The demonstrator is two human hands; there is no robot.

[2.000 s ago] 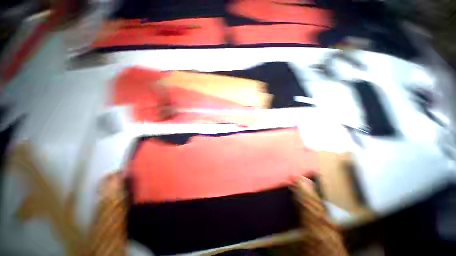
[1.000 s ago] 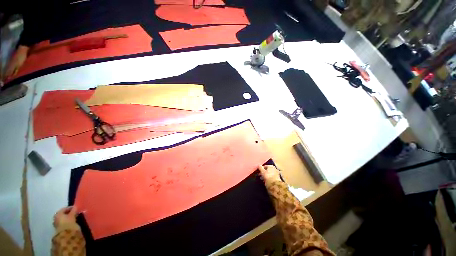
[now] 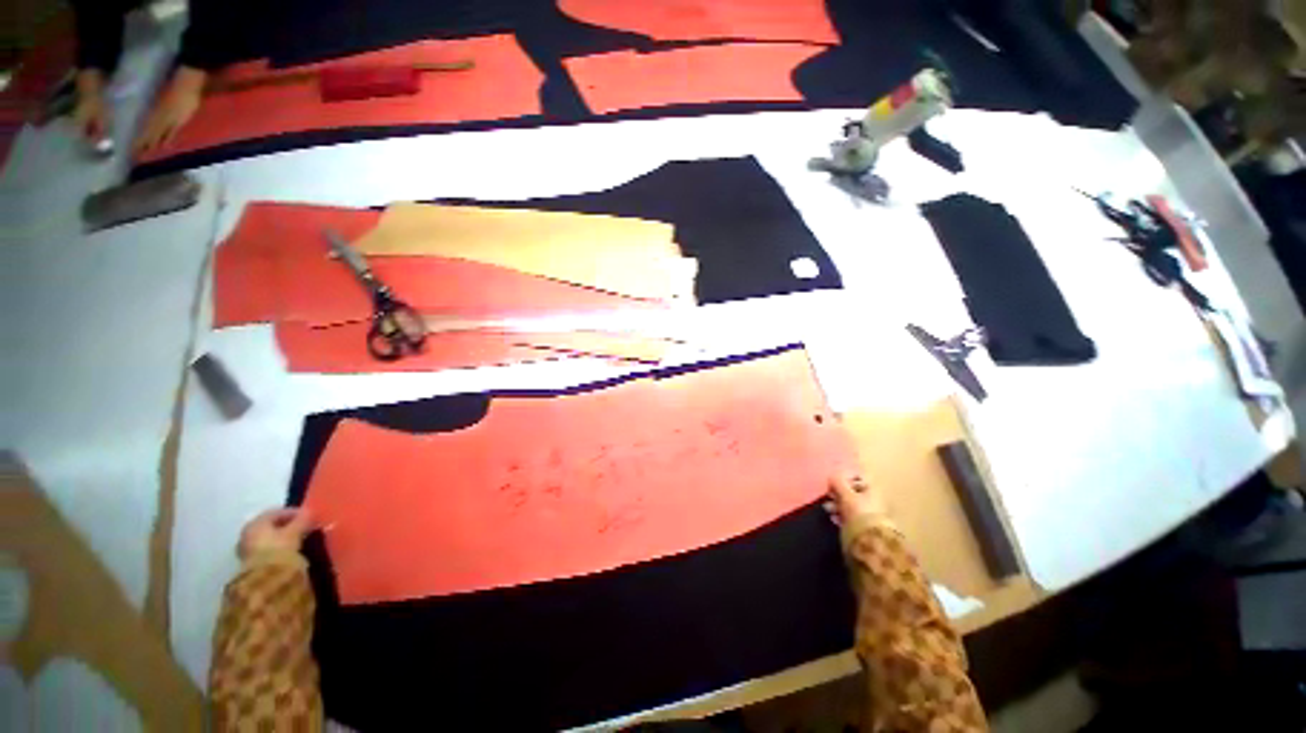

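Observation:
A red card pattern (image 3: 573,487) with handwritten characters and a small hole at its right end lies flat on black cloth (image 3: 573,637). The cloth shows below the pattern and in a thin strip above it. My left hand (image 3: 275,533) has its fingertips on the pattern's left edge. A small pale spot shows at those fingertips; I cannot tell what it is. My right hand (image 3: 855,501) has its fingertips at the pattern's lower right corner. The undersides of both hands' fingers are hidden.
Shears (image 3: 397,332) lie on stacked patterns (image 3: 473,279) beyond. A metal bar (image 3: 980,510) rests on brown card (image 3: 917,444) at right. Small weight (image 3: 222,387), clamp (image 3: 951,355), folded black cloth (image 3: 1010,279) and cutter (image 3: 895,129) surround the work. Another person's hands (image 3: 172,112) are far left.
The view has turned and steadied, so the pattern appears more level and further right. Both my hands remain at its ends. Another person's hands have come into view at the far left.

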